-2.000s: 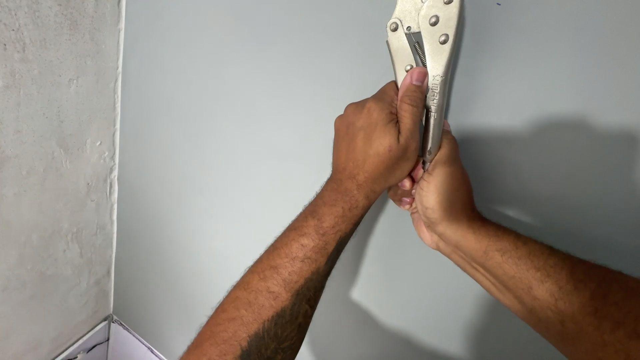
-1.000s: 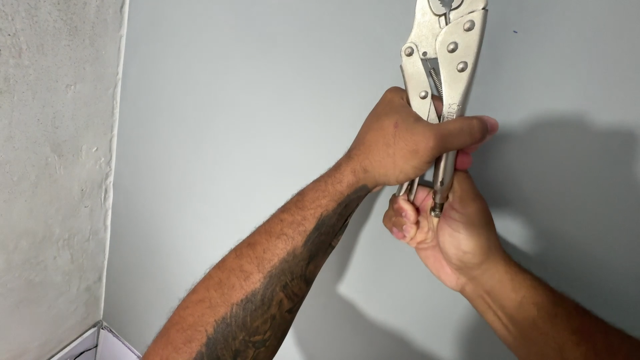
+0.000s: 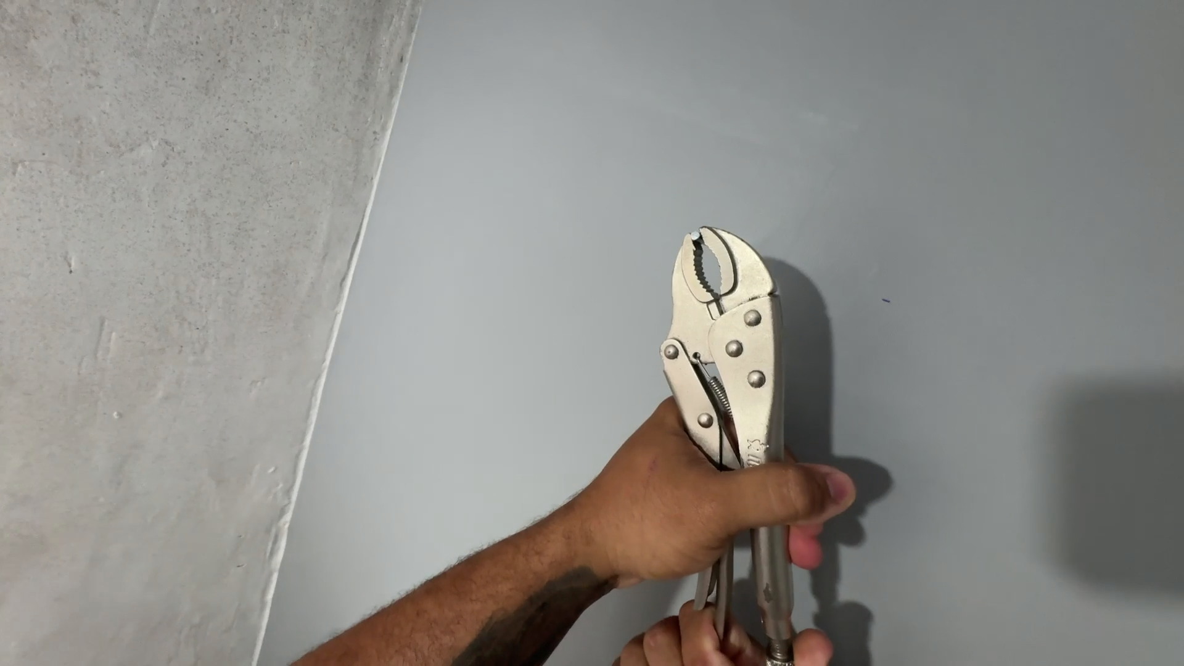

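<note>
Locking pliers (image 3: 747, 398) of pale metal stand upright before the grey surface, right of the middle, with curved serrated jaws at the top. A small pale piece (image 3: 696, 237) sits between the jaw tips. My left hand (image 3: 689, 509) is wrapped around both handles, its thumb across the front. Below it, at the bottom edge, the fingers of my right hand (image 3: 712, 643) hold the handle ends near the adjusting screw (image 3: 779, 652); the rest of that hand is out of view.
A smooth grey surface (image 3: 555, 213) lies behind the pliers and carries shadows. On the left stands a rough, stained grey wall (image 3: 166, 277), bordered by a thin white seam (image 3: 338, 324). A tiny dark mark (image 3: 885, 300) shows on the grey surface.
The pliers and both hands sit lower in view, so the whole jaw head now shows. Since the oldest frame, my left thumb has moved from along the pliers to across them.
</note>
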